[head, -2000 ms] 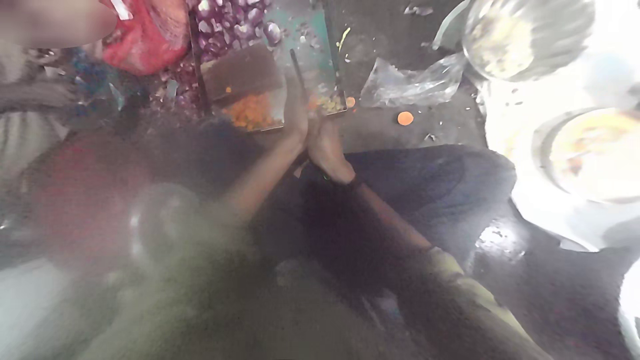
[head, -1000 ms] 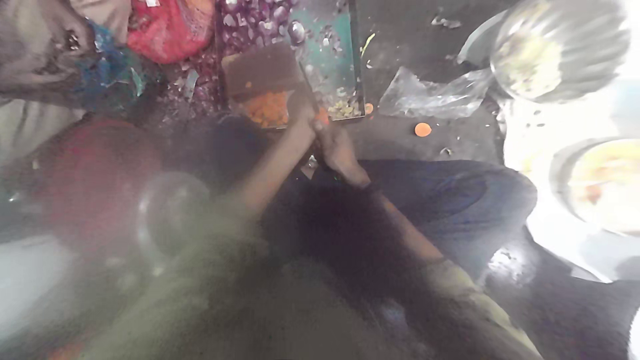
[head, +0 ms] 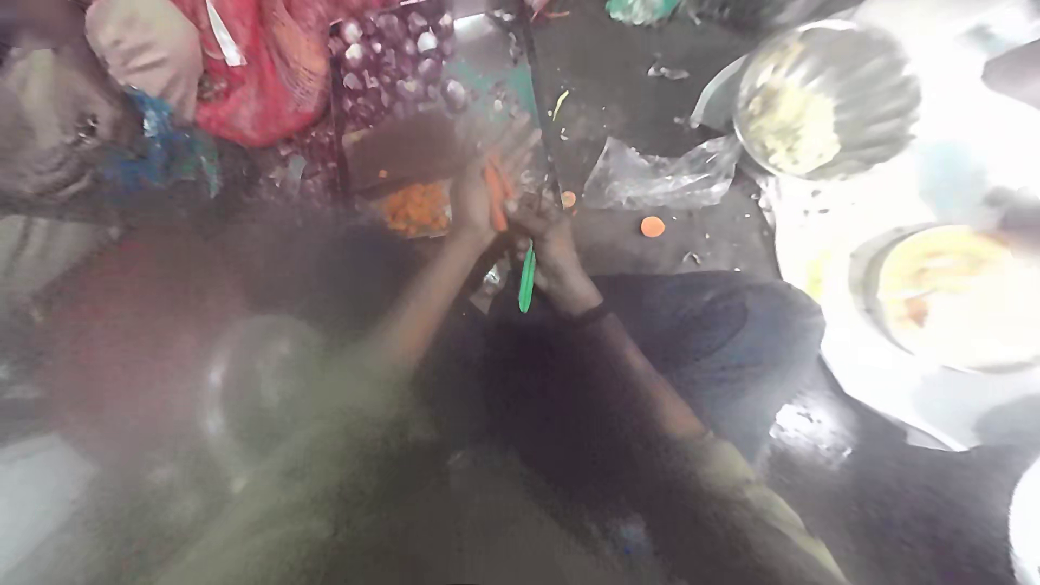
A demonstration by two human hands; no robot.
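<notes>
My left hand [head: 473, 203] has its fingers around orange carrot pieces [head: 496, 193]. My right hand [head: 552, 244] is closed on a green handle [head: 527, 280], probably a knife's; the blade cannot be made out. Both hands meet over the near edge of a tray [head: 542, 106]. Cut carrot [head: 416, 209] lies in the tray left of my left hand, beside a brown board or block [head: 402, 150]. Peeled purple onions [head: 390, 69] fill the tray's far left part. A carrot slice [head: 652, 227] lies on the floor to the right.
A clear plastic bag [head: 662, 175] lies right of the tray. Farther right stand a steel bowl [head: 873, 97] with pale chopped food and a round container [head: 873, 280] on a white sheet. A red mesh bag [head: 272, 89] is at upper left, near another person's clothing [head: 146, 41]. Haze blurs the lower left.
The green handle now shows below my right hand, and the orange carrot shows plainly in my left hand. My hands have shifted slightly apart from their earlier pressed-together pose.
</notes>
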